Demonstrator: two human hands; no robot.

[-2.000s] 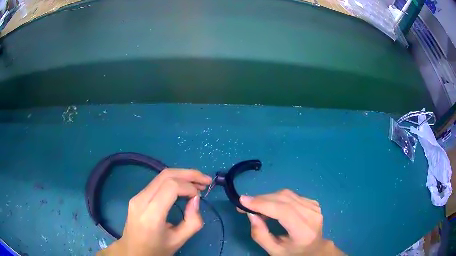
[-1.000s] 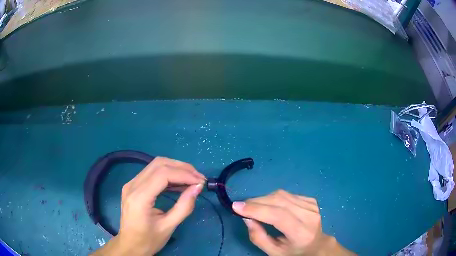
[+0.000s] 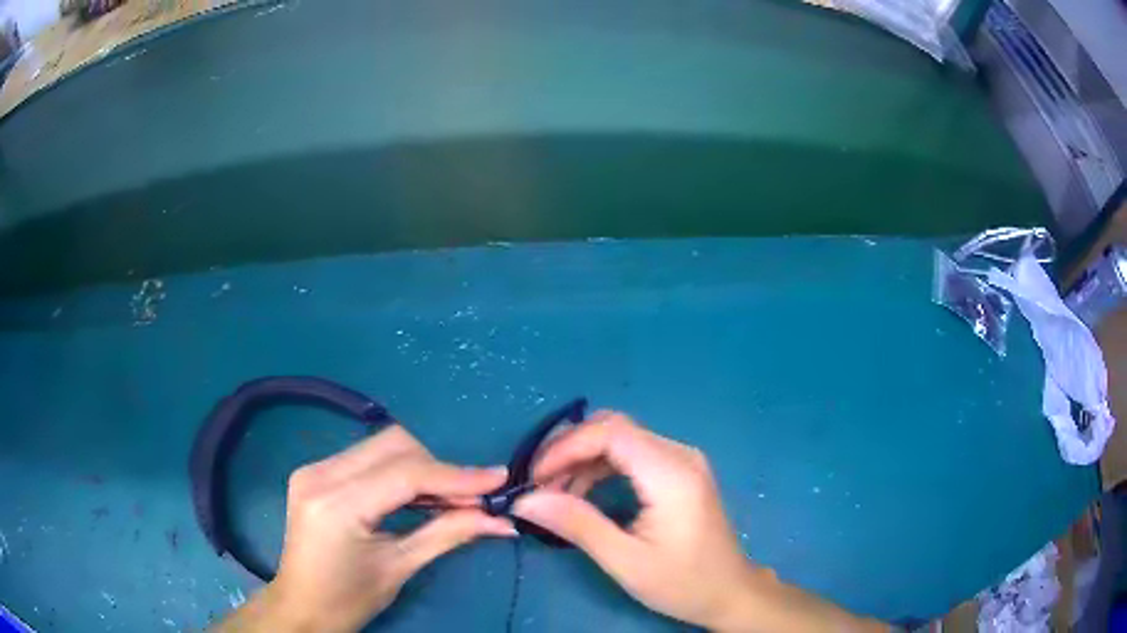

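The black padded headband (image 3: 220,451) lies as a wide arc on the blue-green bench at the left, its right part running under my left hand. My left hand (image 3: 371,519) pinches thin wire at the yoke's stub. The black yoke (image 3: 534,439) stands with its upper arm showing above my fingers; its lower part is partly hidden. My right hand (image 3: 630,507) has thumb and fingers at the stub and inner curve of the yoke. The exact grip at the stub is partly hidden by the fingertips. A thin dark cord (image 3: 514,587) hangs down below the hands.
A small clear bag (image 3: 974,301) and a limp white item with loops (image 3: 1065,352) lie at the bench's right edge. The darker green conveyor belt (image 3: 494,74) runs beyond the bench. A carton with white wrapping (image 3: 1026,594) shows at the lower right.
My right hand has moved from the yoke's lower arm up and left to its stub and inner curve. The yoke has shifted slightly left and down. My left hand has moved down a little.
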